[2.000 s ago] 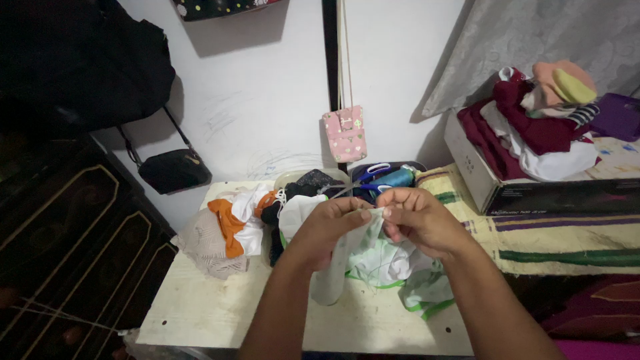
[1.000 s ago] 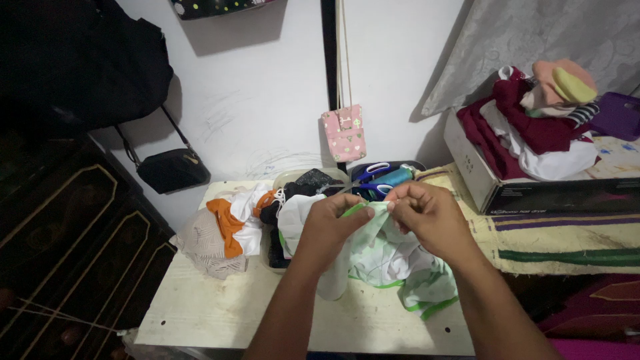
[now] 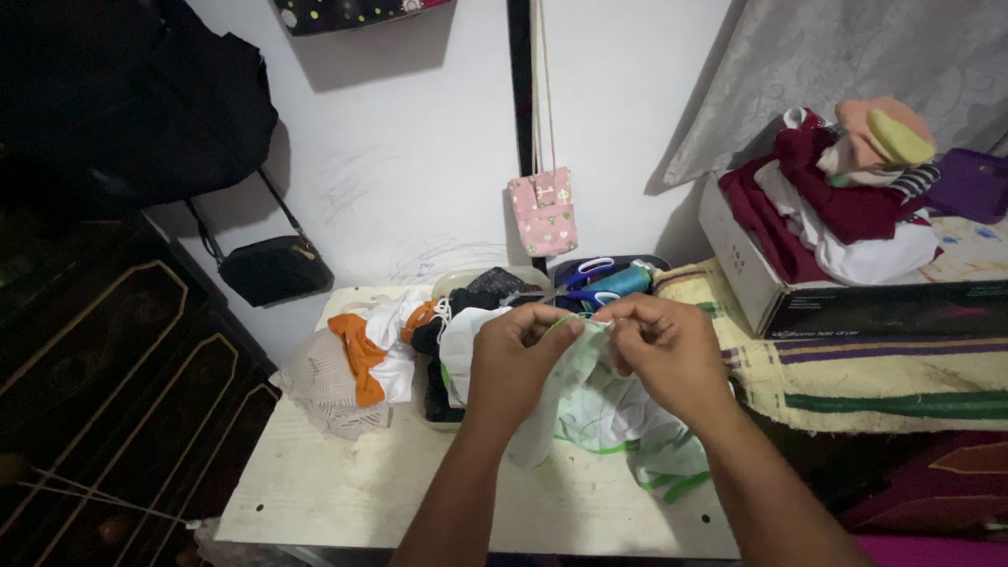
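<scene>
Both hands hold a thin white cloth with green edging [image 3: 594,417] over the table. My left hand [image 3: 520,354] pinches its upper edge between thumb and fingers. Close beside it, my right hand [image 3: 665,350] grips the same edge with its fingertips; whether a needle or thread is there cannot be told. The lower folds of the cloth rest on the tabletop. Just behind the hands lie scissors with blue and white handles [image 3: 592,272] and a teal thread spool [image 3: 622,283] in a dark container. Black fabric [image 3: 472,303] fills a pale plastic tub [image 3: 449,425] beside them.
Orange [image 3: 358,362], white and beige lace cloths lie at the left of the wooden table [image 3: 354,488]. On the right, a hair dryer box [image 3: 866,311] holding folded clothes stands on a striped woven mat [image 3: 858,378]. A pink pouch [image 3: 545,213] and a black bag [image 3: 276,268] hang behind.
Both hands stay close together at the cloth's edge, with small finger movements. The green edging between the fingertips has shifted slightly.
</scene>
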